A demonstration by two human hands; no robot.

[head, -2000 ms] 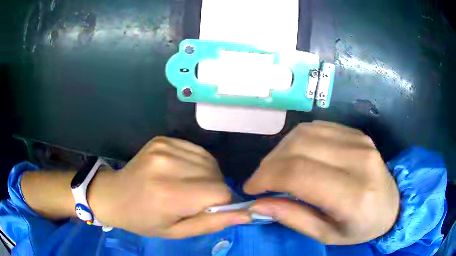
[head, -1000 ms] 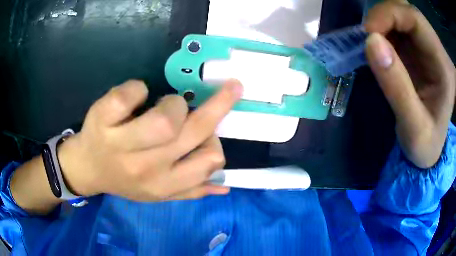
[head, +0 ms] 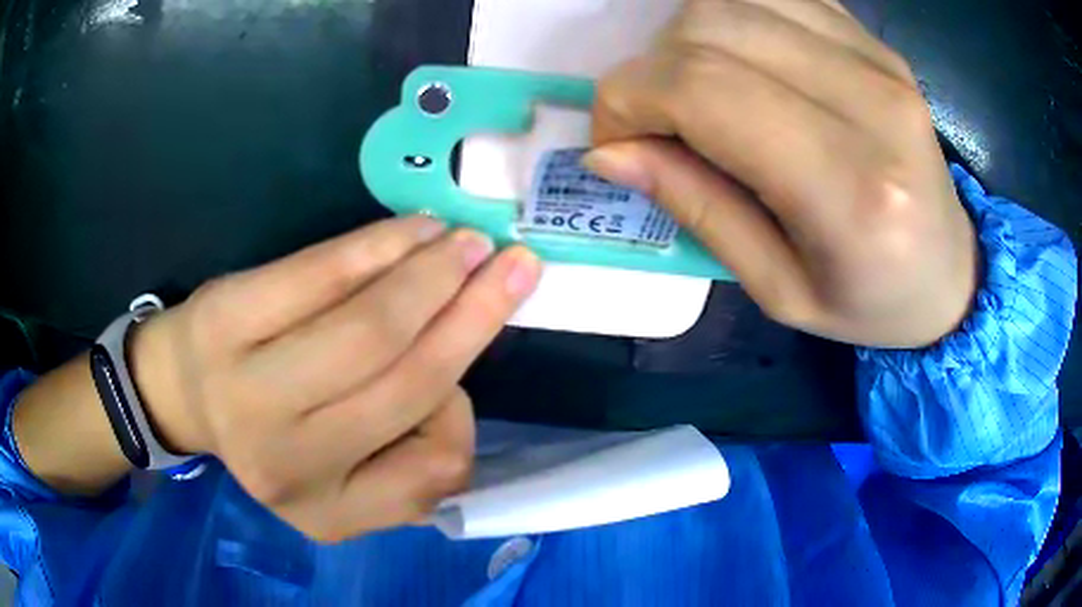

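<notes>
The mint-green positioning jig [head: 488,101] lies across the white phone [head: 605,299]. The printed CE label [head: 587,213] sits in the jig's cut-out, along its lower edge. My right hand [head: 783,166] pinches the label's upper part between thumb and fingers and covers the jig's right end. My left hand [head: 344,368] lays its fingertips on the jig's lower left edge. A curled strip of white backing paper [head: 587,484] is held under my left palm, and its other end sticks out to the right.
The phone lies over a dark fixture on the dark green bench mat [head: 226,154]. The white phone surface continues up behind the jig to the top edge of the picture. My blue smock [head: 664,557] is along the bottom.
My right hand has come down and left with the label, from the upper right into the jig's cut-out. My left fingertips have moved from over the cut-out to the jig's lower left edge.
</notes>
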